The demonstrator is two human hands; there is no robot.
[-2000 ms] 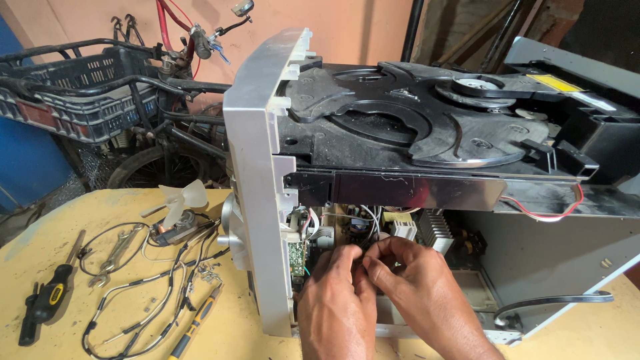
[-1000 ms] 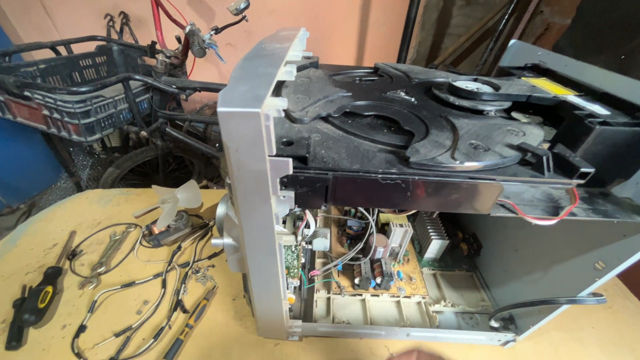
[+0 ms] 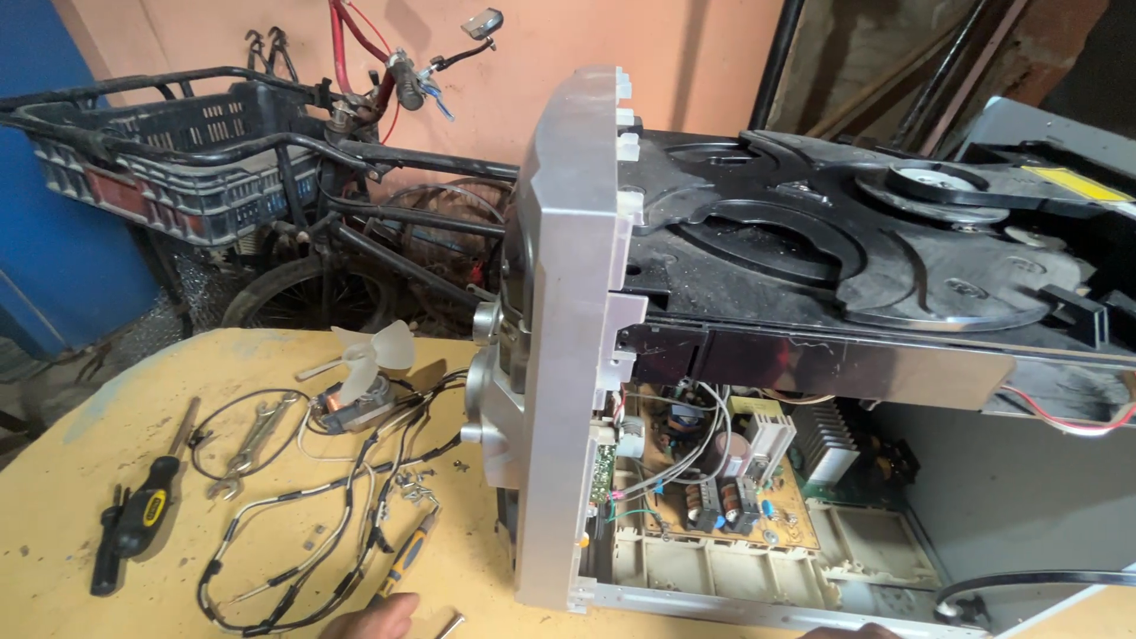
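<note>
At the bottom edge, my left hand (image 3: 377, 619) shows only in part, beside the lower end of a yellow-and-grey handled tool (image 3: 406, 552). A thin metal tip (image 3: 452, 627) pokes up to its right; what holds it is hidden. Only a sliver of my right hand (image 3: 849, 632) shows, below the opened disc-changer stereo unit (image 3: 568, 355). Inside the unit are a circuit board (image 3: 768, 528) with coils and grey wires, and a finned heat sink (image 3: 825, 444). The black disc-changer mechanism (image 3: 763, 240) lies on top.
On the yellow table (image 3: 53, 497) lie a black-and-yellow screwdriver (image 3: 151, 506), wrenches (image 3: 253, 444), a small fan motor with pale blades (image 3: 359, 390), cables (image 3: 217, 568) and loose screws (image 3: 413, 486). A bicycle (image 3: 426, 222) with a plastic crate (image 3: 177, 177) stands behind.
Both hands were inside the unit among the wires two seconds ago. They have withdrawn to the bottom edge, and the circuit board now shows.
</note>
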